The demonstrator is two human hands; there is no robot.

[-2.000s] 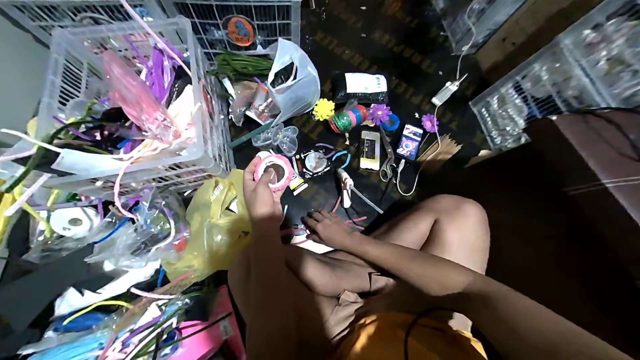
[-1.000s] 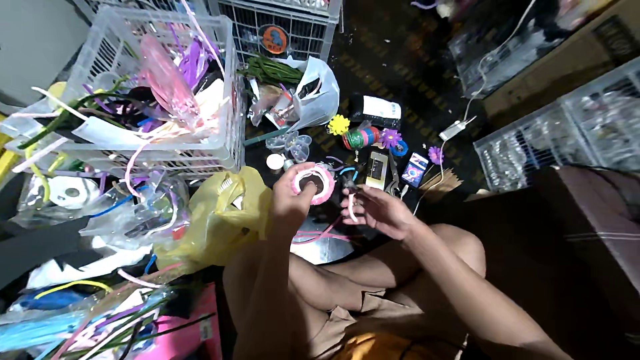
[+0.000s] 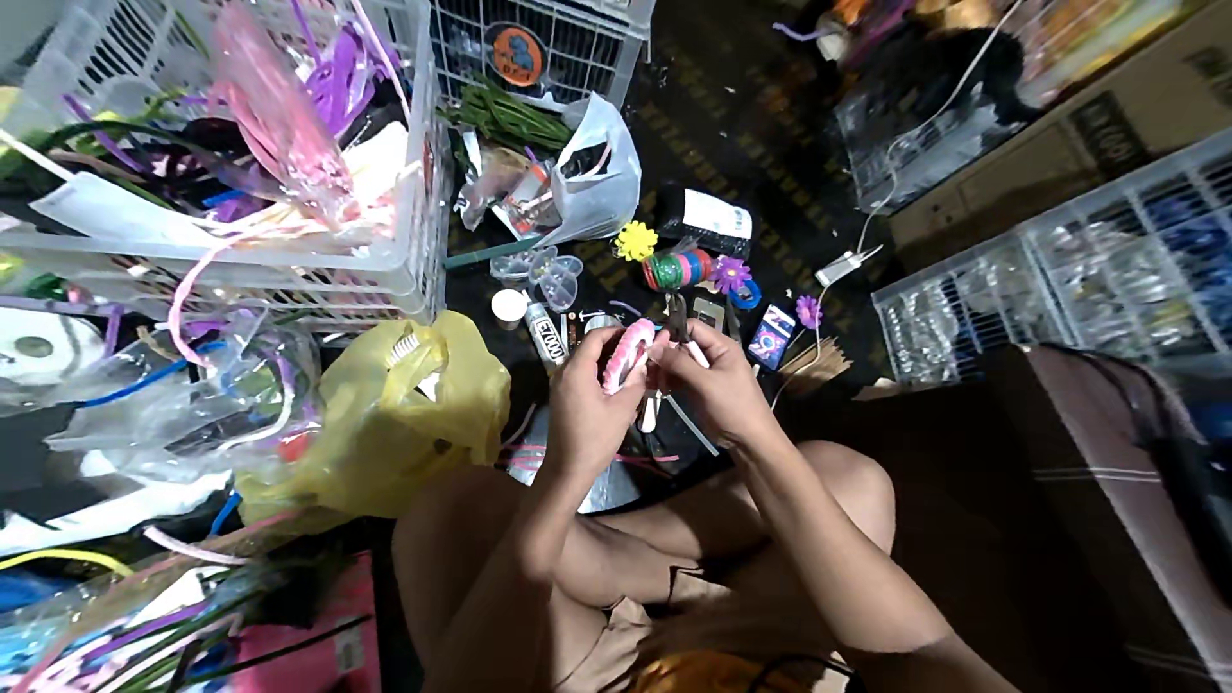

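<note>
Above my crossed legs, my left hand [image 3: 599, 390] grips a pink and white ring [image 3: 628, 356], tilted so that its opening shows narrow. Close on its right, my right hand [image 3: 710, 375] holds pliers or cutters with white on the handle, their dark jaws [image 3: 678, 316] pointing away from me. The fingertips of both hands meet at the ring's right side, and what they pinch there is hidden. A glue tube [image 3: 545, 335] lies just beyond my left hand. Beyond my right hand are a phone-like device [image 3: 771, 337] and a roll of coloured bands [image 3: 678, 269].
A clear plastic crate [image 3: 385, 274] full of pipe cleaners stands at the left, with a yellow plastic bag [image 3: 433, 404] near my left knee. A white bag [image 3: 606, 183] lies ahead. At the right are a compartment rack [image 3: 1030, 226], a cardboard box [image 3: 972, 192] and a white cable [image 3: 890, 164].
Two seconds ago my right hand was low near my legs; now it holds the tool up against the ring. The ring, earlier facing up, has turned edge-on in my left hand.
</note>
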